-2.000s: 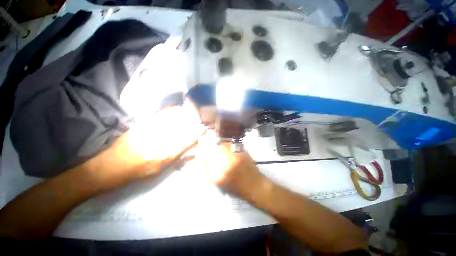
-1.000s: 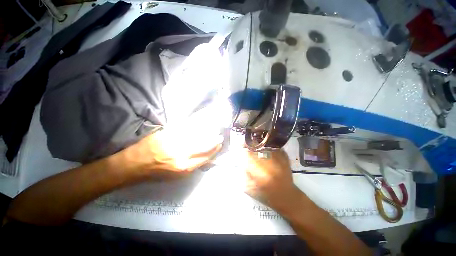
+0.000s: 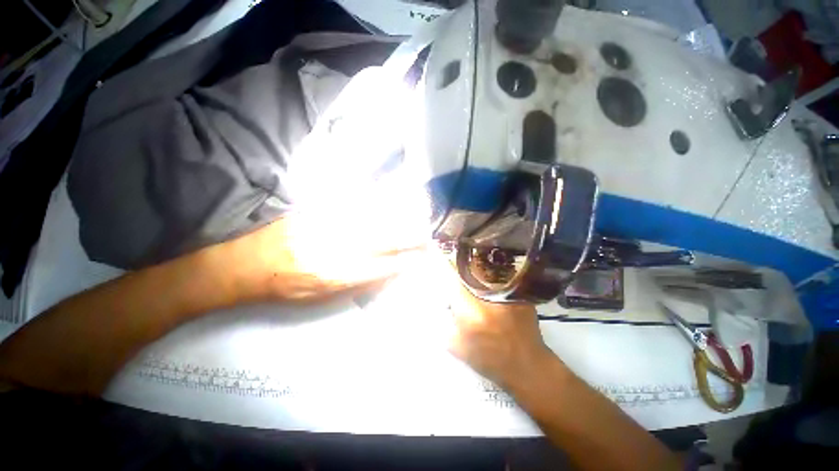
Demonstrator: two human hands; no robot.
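A dark grey garment [image 3: 202, 138] lies bunched on the table left of the white sewing machine head [image 3: 570, 101]. A shiny dark curved guard [image 3: 561, 230] hangs at the head's left end. My left hand [image 3: 322, 262] lies flat near the garment's right edge, left of the needle area; its fingers are lost in glare. My right hand [image 3: 488, 331] is just below the guard, its fingertips washed out by glare. The needle, presser foot and any cloth between my hands cannot be made out.
Scissors [image 3: 722, 373] with one yellow and one red loop lie right of my right hand. A small dark rectangular device [image 3: 593, 289] lies under the machine arm. A black cloth strip [image 3: 41, 175] is at far left. Ruler marks [image 3: 216, 377] run along the table front.
The view has shifted, so the machine head sits further right and larger. The curved guard now covers part of the dark device. My left hand has moved slightly up relative to my right hand.
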